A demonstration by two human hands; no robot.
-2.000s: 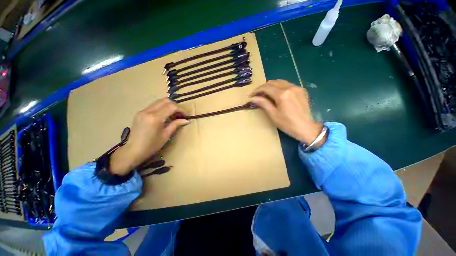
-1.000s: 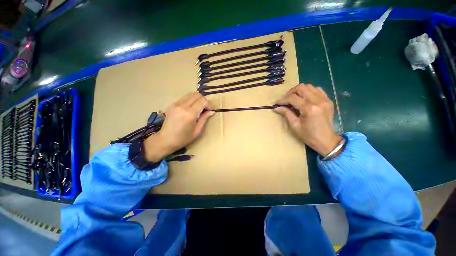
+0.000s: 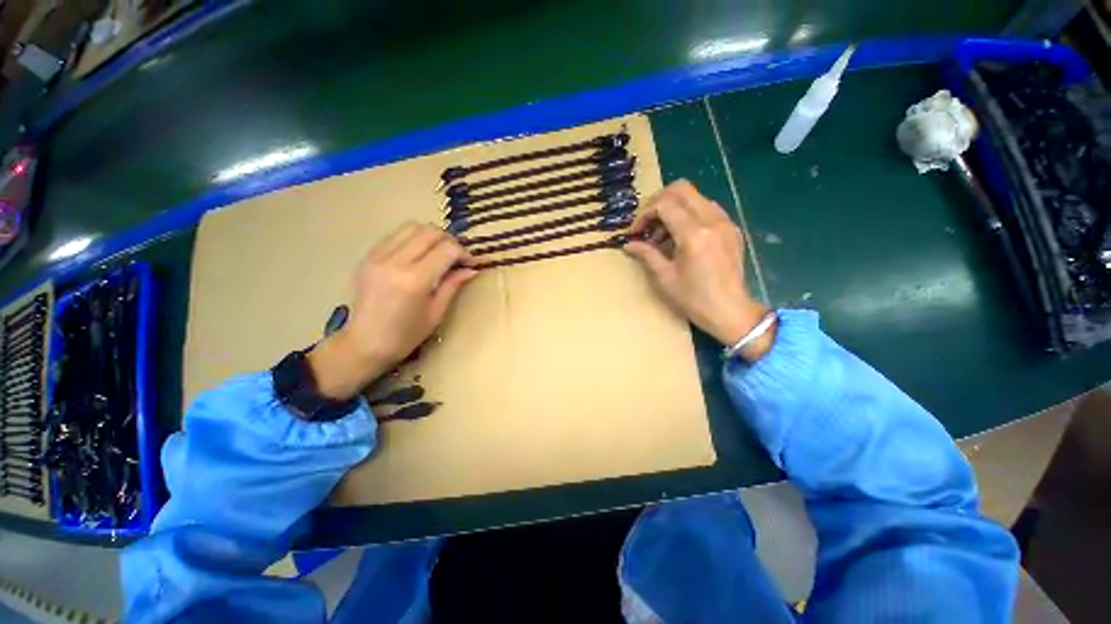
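Note:
My left hand pinches the left end of a short black cable, and my right hand pinches its right end. The cable is straight between them, just on the near side of the laid row of parallel black cables on the tan cardboard sheet. My fingers cover both its ends. A loose pile of cables lies on the cardboard, mostly hidden under my left hand and wrist.
A blue bin heaped with black cables stands at left, beside a filled cardboard sheet. A white squeeze bottle, a white wad on a dark stem and a second blue bin with dark contents are at right.
Both hands have moved the held cable towards the far edge, up close to the laid row. It stays stretched between them. The camera view has also shifted.

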